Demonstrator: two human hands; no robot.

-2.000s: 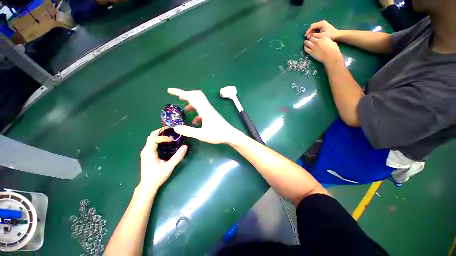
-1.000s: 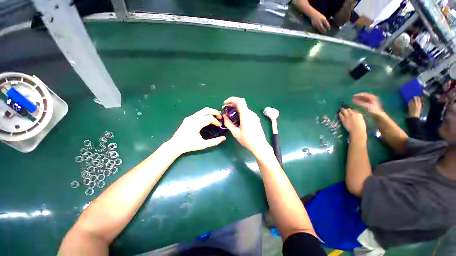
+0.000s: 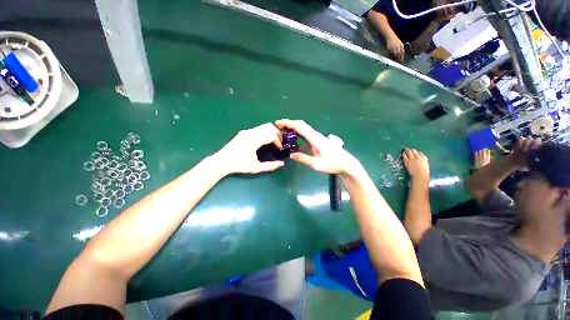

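Note:
A black housing (image 3: 269, 152) lies on its side in my left hand (image 3: 249, 150), low over the green tabletop. My right hand (image 3: 319, 150) holds a dark, shiny inner assembly (image 3: 289, 139) against the right end of the housing. My fingers hide much of both parts, so how far one sits inside the other cannot be told. A mallet with a pale head (image 3: 336, 141) and black grip (image 3: 335, 192) lies partly behind my right hand and wrist.
Metal rings (image 3: 116, 171) lie in a loose pile at left. A white post (image 3: 128, 56) and a white round housing (image 3: 47, 94) holding a blue item (image 3: 20, 72) stand beyond. A person in grey (image 3: 475, 256) sits at right near more rings (image 3: 392, 165). A black cylinder (image 3: 436, 111) lies farther back.
Two seconds ago my right hand was open beside the assembly; now it grips it, and both parts have tipped from upright to sideways. The view has turned to the right.

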